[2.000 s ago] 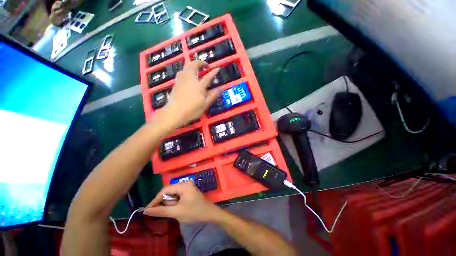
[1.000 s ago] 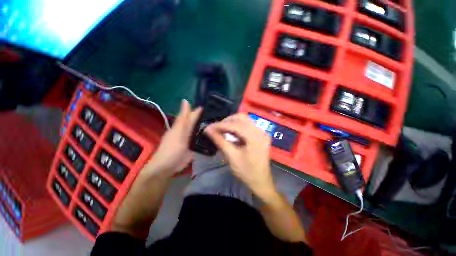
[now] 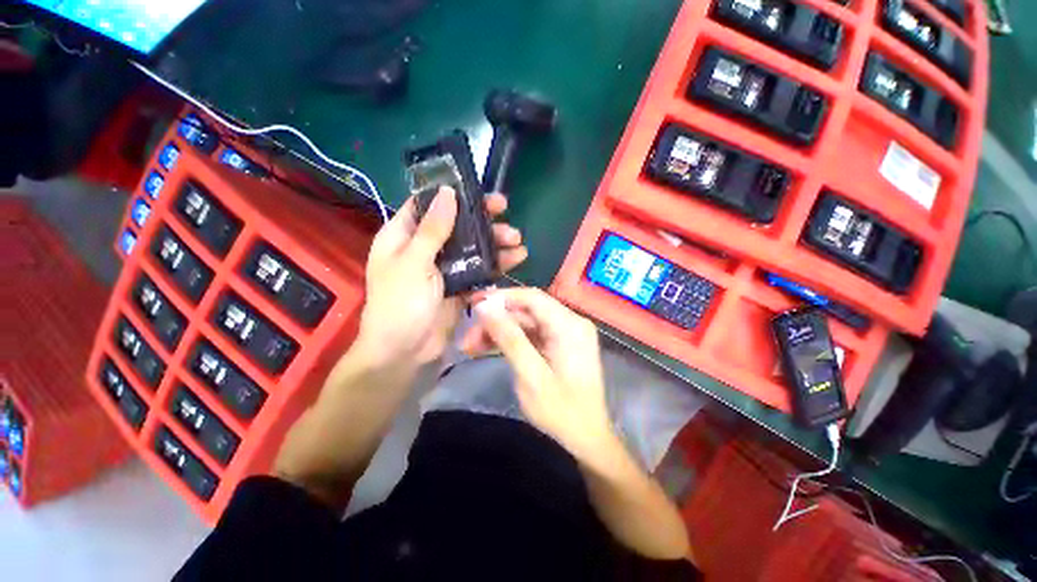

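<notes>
My left hand (image 3: 415, 273) holds a black keypad phone (image 3: 464, 222) with its open battery bay up, thumb on its upper part. My right hand (image 3: 546, 352) is at the phone's lower end, its fingertips closed on a small white plug (image 3: 491, 305); whether the plug is in the phone is hidden. The red phone tray (image 3: 637, 148) on the bench holds several phones; one pocket shows only a white label (image 3: 910, 174). A face-up phone (image 3: 653, 280) with a blue screen and a connected handset (image 3: 810, 366) with a white plug lie in the lower tray.
A black barcode scanner (image 3: 514, 134) lies on the green bench beyond my left hand. Stacked red trays with phones (image 3: 245, 267) stand at the left. A white cable (image 3: 273, 129) runs along the bench edge. A monitor (image 3: 114, 17) shows at the top left, another dark scanner (image 3: 967, 364) at the right.
My left hand took a phone from the tray, leaving its label pocket bare. Both hands came together in front of me, and the right hand's plug moved to the phone's lower end. The view turned left.
</notes>
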